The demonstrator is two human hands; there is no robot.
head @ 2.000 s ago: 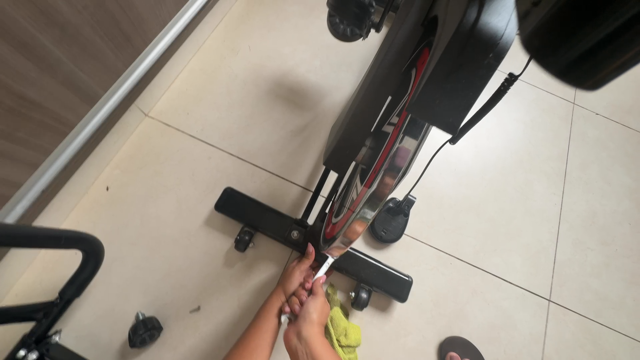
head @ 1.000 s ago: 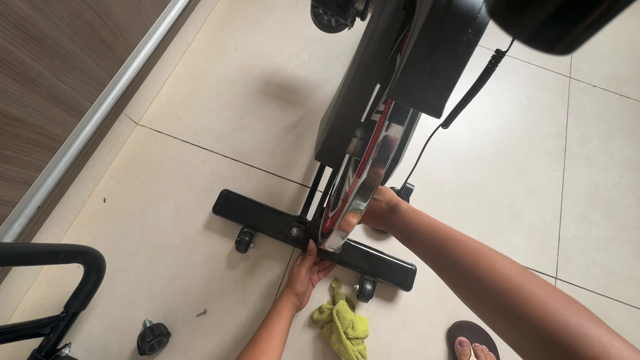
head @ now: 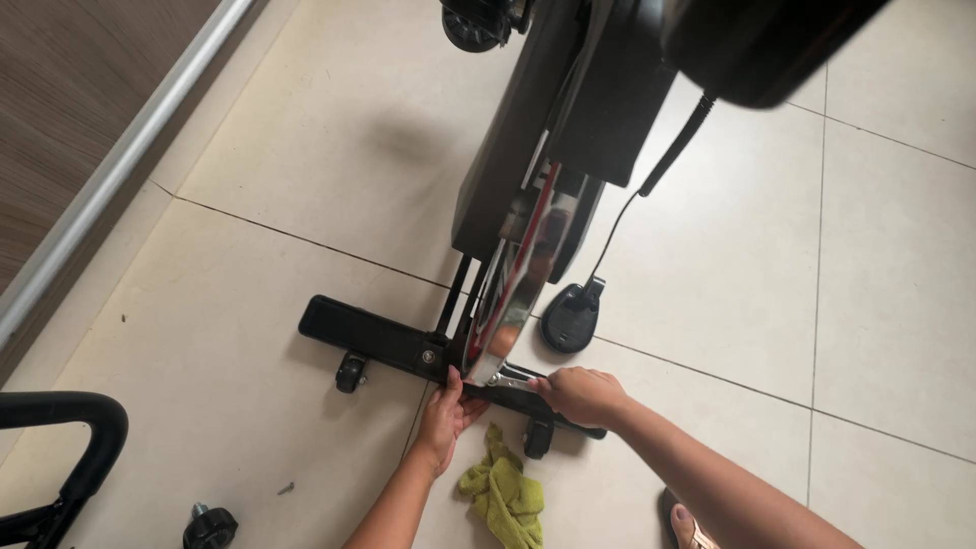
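Note:
My right hand (head: 583, 395) is closed on a metal wrench (head: 515, 383), whose end sits on a bolt at the black base bar (head: 366, 335) of an exercise bike, to the right of the metal flywheel (head: 526, 297). Against the near side of that bar rests my left hand (head: 451, 418), its thumb on the bar beside the flywheel's lower edge and its other fingers spread, partly beneath the bar. What those fingers touch underneath is hidden. Small black caster wheels (head: 350, 372) are fixed along the bar.
A green cloth (head: 503, 492) lies near the bar. The bike's corded black pod (head: 570, 319) rests on the tiles. At lower left are a black knob with a threaded stud (head: 210, 528) and a bent black tube frame (head: 107, 435). A sandaled foot (head: 686, 528) stands at lower right.
My right hand has come from behind the flywheel to the bar's right part, where the wrench now shows. My left hand stays at the bar. Two seconds ago both hands were together below the flywheel.

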